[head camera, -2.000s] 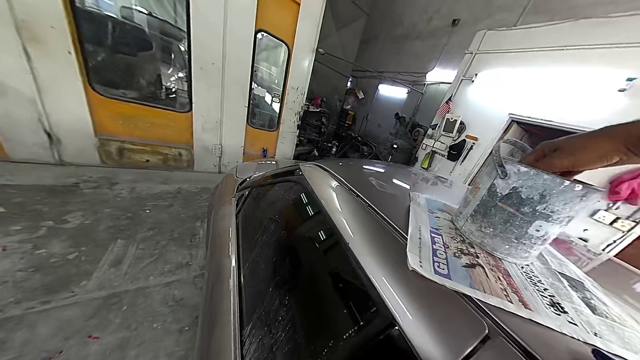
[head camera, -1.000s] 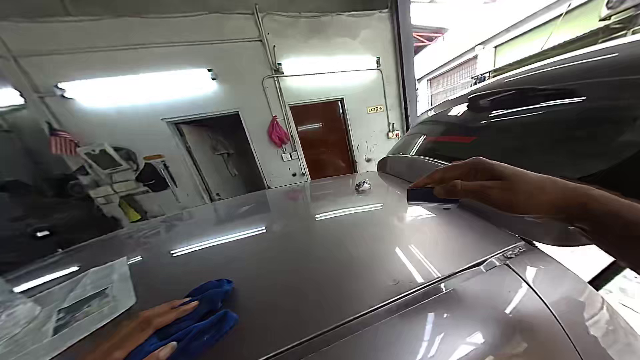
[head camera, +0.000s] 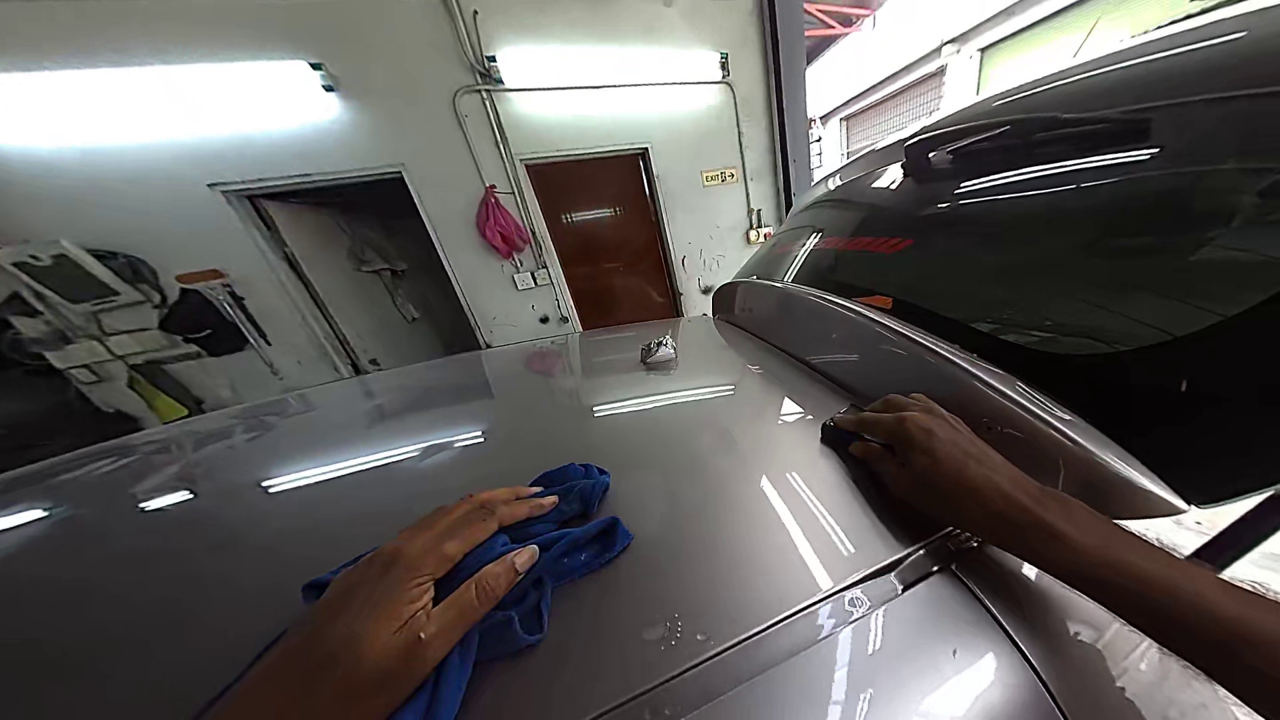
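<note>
My left hand (head camera: 430, 575) rests on a bunched blue cloth (head camera: 575, 545), its fingers spread over the folds, on the glossy grey-brown car roof (head camera: 690, 450). Near the roof's rear edge, my right hand (head camera: 915, 440) grips a small dark block (head camera: 845, 428) and holds it against the paint beside the raised rear spoiler (head camera: 850, 330). A crumpled silvery piece (head camera: 658, 349) lies farther across the roof. Small water drops dot the paint to the right of the cloth.
The dark rear window glass (head camera: 1080, 230) rises at the right. Beyond the roof stand a wall with a brown door (head camera: 603, 240), an open doorway and a hanging pink bag (head camera: 501, 224). A cluttered stand (head camera: 90, 320) is at the far left.
The view has swung from the roof's newspaper and container to its rear. Two seconds ago a hand held that container. Since one second ago, my right hand has moved the block nearer along the roof's rear edge.
</note>
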